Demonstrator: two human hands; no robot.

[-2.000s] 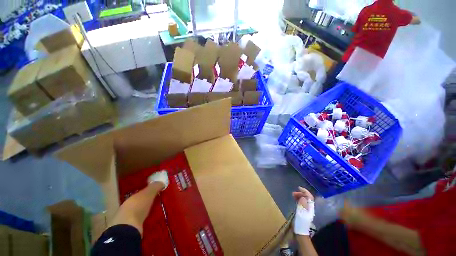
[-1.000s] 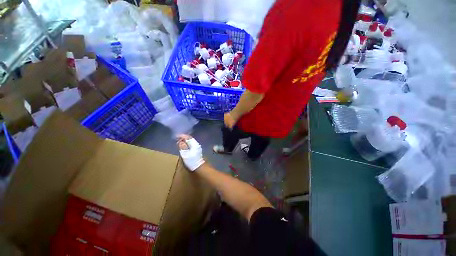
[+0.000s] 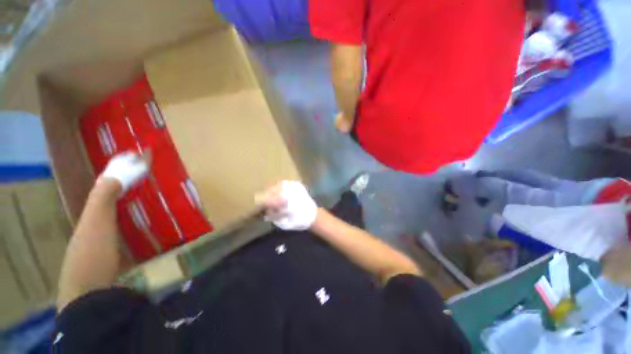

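Note:
A large open master carton (image 3: 228, 138) stands in front of me at the left, one wide flap over its right part. Red retail boxes (image 3: 162, 173) lie packed inside it. My left hand (image 3: 126, 171), in a white glove with bare fingertips, reaches inside and rests at the red boxes; whether it grips one is blurred. My right hand (image 3: 290, 205), gloved the same way, has its fingers closed on the flap's near right corner.
A person in a red shirt (image 3: 429, 83) stands just beyond the carton. A blue crate (image 3: 553, 86) with red-and-white units is at the upper right. A green bench (image 3: 470, 304) with plastic bags is at lower right. Brown cartons (image 3: 24, 242) stand at left.
The view has turned and tipped down. My left hand is back in view inside the carton. My right hand has moved to the flap corner. The red-shirted person is nearer the carton.

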